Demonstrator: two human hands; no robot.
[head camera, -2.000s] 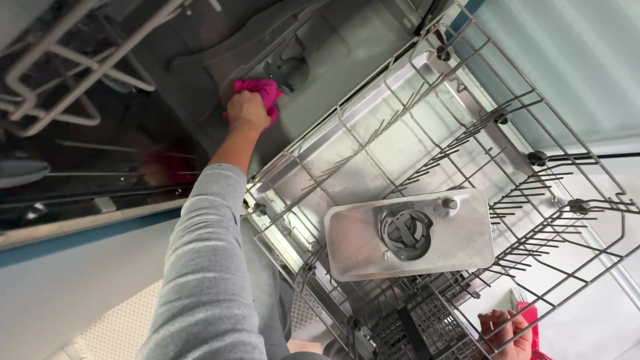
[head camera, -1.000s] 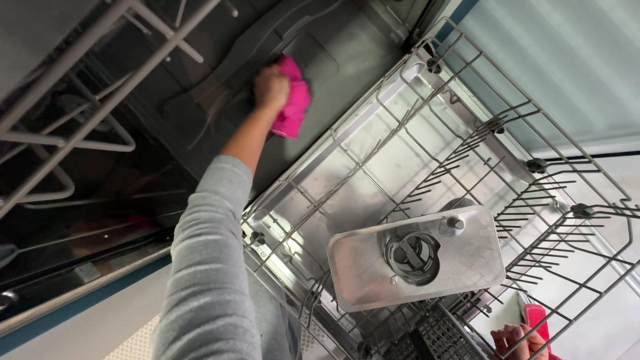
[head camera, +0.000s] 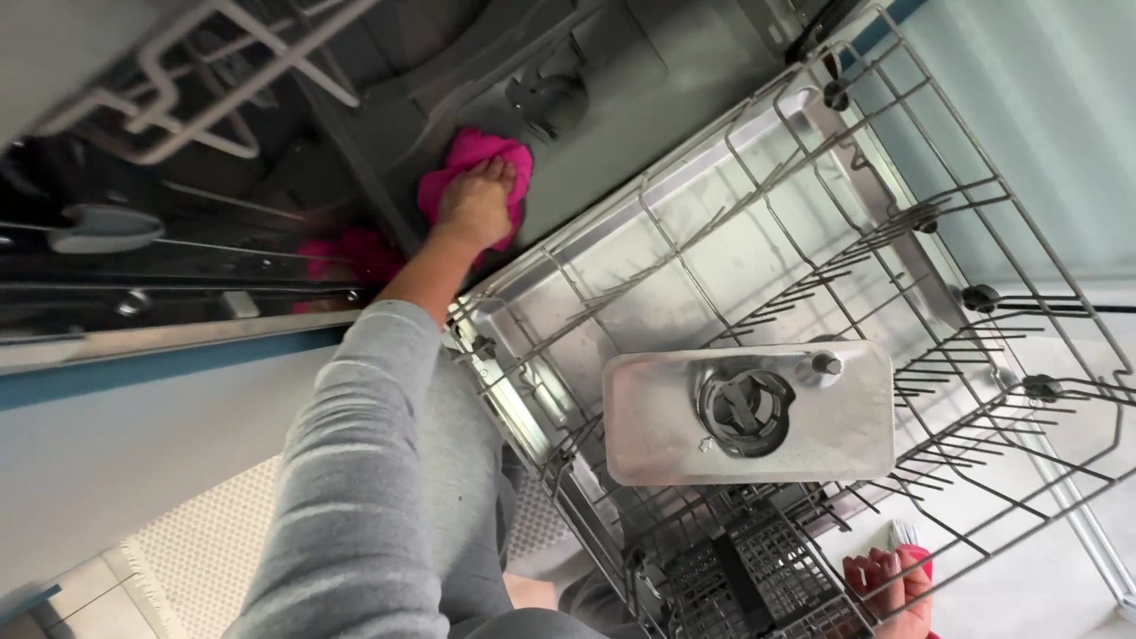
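Observation:
My left hand (head camera: 479, 204) presses a bright pink cloth (head camera: 475, 160) onto the grey floor of the dishwasher tub (head camera: 612, 133), just below a round sump opening (head camera: 550, 98). At the lower right my right hand (head camera: 892, 581), partly behind rack wires, is closed around a red-handled brush (head camera: 919, 559) with pale bristles. Between the hands, a flat, translucent rectangular part with a round dark fitting (head camera: 652, 417) lies on the pulled-out lower rack (head camera: 1003, 177).
The open dishwasher door (head camera: 710, 222) is under the lower rack. A grey cutlery basket (head camera: 781, 568) sits at the rack's near end. Upper rack wires (head camera: 257, 80) hang at the top left. A woven rug (head camera: 204, 541) lies on the floor at the lower left.
My left hand with the pink cloth has moved over the tub floor, uncovering the sump opening that it hid one second ago. My right hand stays near the rack's edge with the brush.

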